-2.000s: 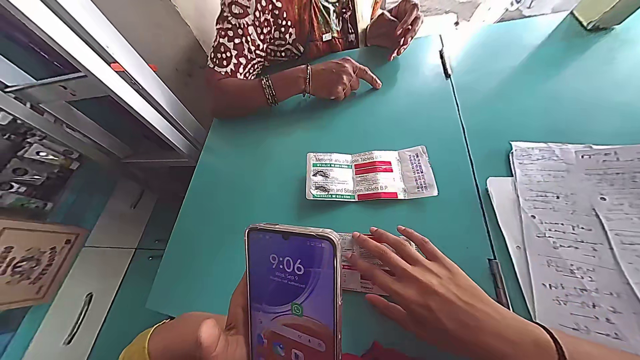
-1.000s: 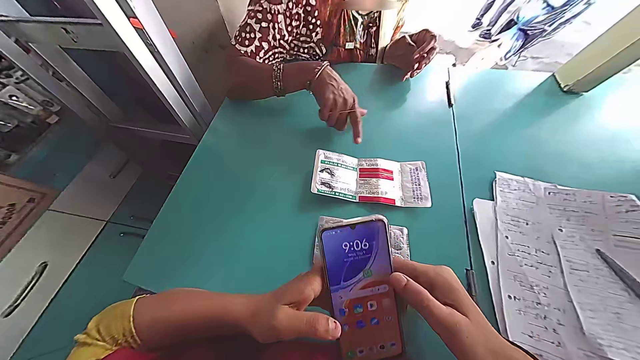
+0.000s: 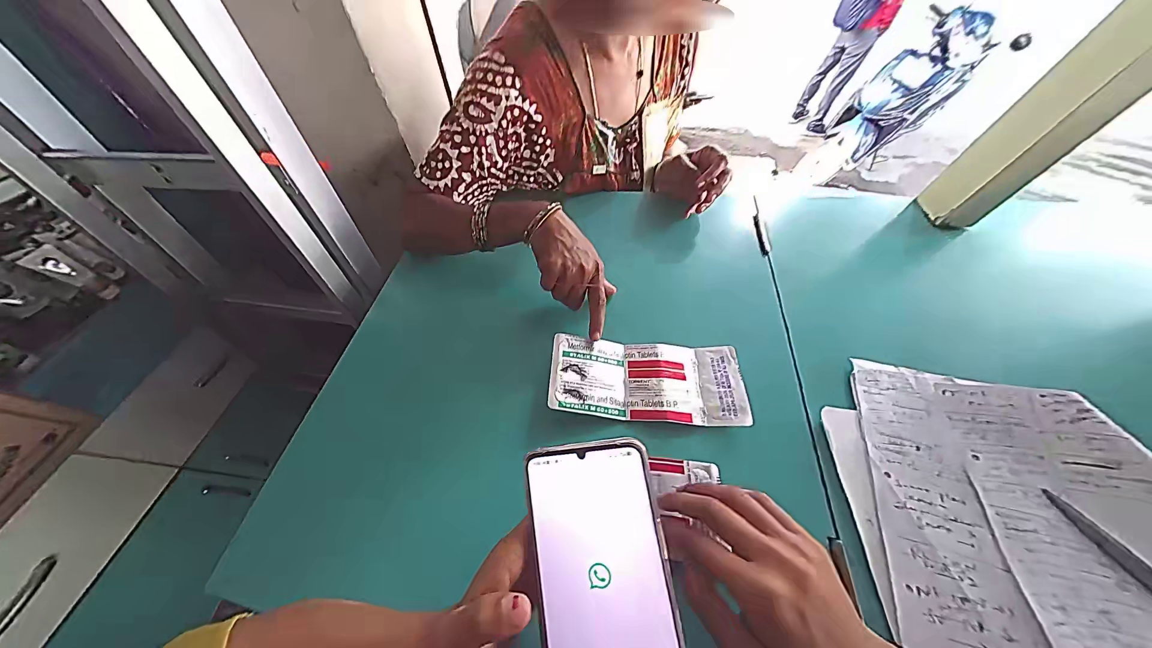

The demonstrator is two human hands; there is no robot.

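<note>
My left hand (image 3: 499, 589) holds a smartphone (image 3: 598, 540) upright from its left side; a messaging app's logo shows on its bright screen. My right hand (image 3: 765, 558) lies at the phone's right side, its fingers over a second tablet blister strip (image 3: 688, 472) that the phone partly hides. Whether those fingers grip the strip, I cannot tell. Beyond the phone, a printed foil tablet strip (image 3: 648, 382) lies flat on the teal table (image 3: 432, 414). A person across the table touches or nearly touches its far edge with one fingertip (image 3: 597, 315).
Handwritten sheets (image 3: 954, 504) lie at the right with a pen (image 3: 1093, 540) on top. A seam with metal hinges (image 3: 762, 229) crosses the table. A yellowish post (image 3: 1035, 117) stands at the far right, and drawers (image 3: 216, 490) are at the left.
The phone's home screen has given way to the app's logo screen. My right hand has moved from the phone's edge to the strip beside it. The other person's finger has come to the far strip.
</note>
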